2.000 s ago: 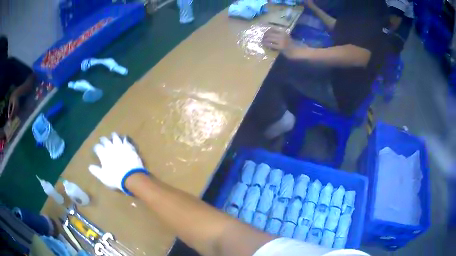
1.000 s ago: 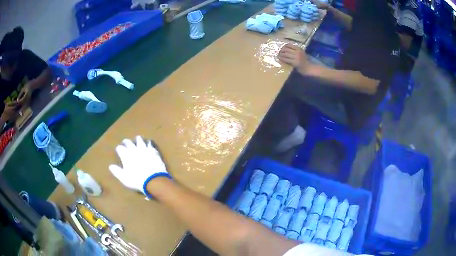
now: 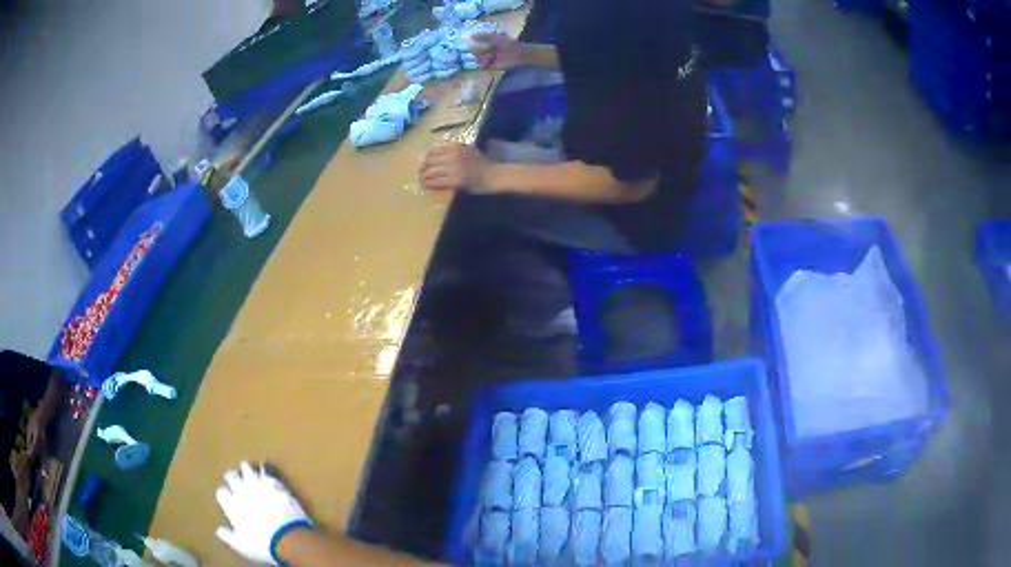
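My right hand (image 3: 261, 514), in a white knit glove with a blue cuff, rests palm down on the brown worktop (image 3: 290, 388) near the bottom edge. Its fingers are spread and it holds nothing. My left hand is out of the picture. A blue tote (image 3: 626, 382) at bottom centre-right holds light-blue ribbed hollow parts (image 3: 650, 487) in neat rows. A white bottle (image 3: 169, 552) is cut off by the bottom edge, left of my glove. A light-blue part (image 3: 75, 536) lies beside it on the green belt.
A seated person's hand (image 3: 455, 166) rests on the worktop beyond, near piled blue parts (image 3: 383, 117). More parts (image 3: 244, 208) lie on the belt (image 3: 191, 382). A long tray (image 3: 166, 238) holds small red pieces. A second tote (image 3: 865, 421) holds a white sheet. A blue stool (image 3: 637, 266) stands between.
The view has swung right and turned, so my glove and the bottle now sit near the bottom edge and the wrenches are out of view. The part-filled tote shows more fully.
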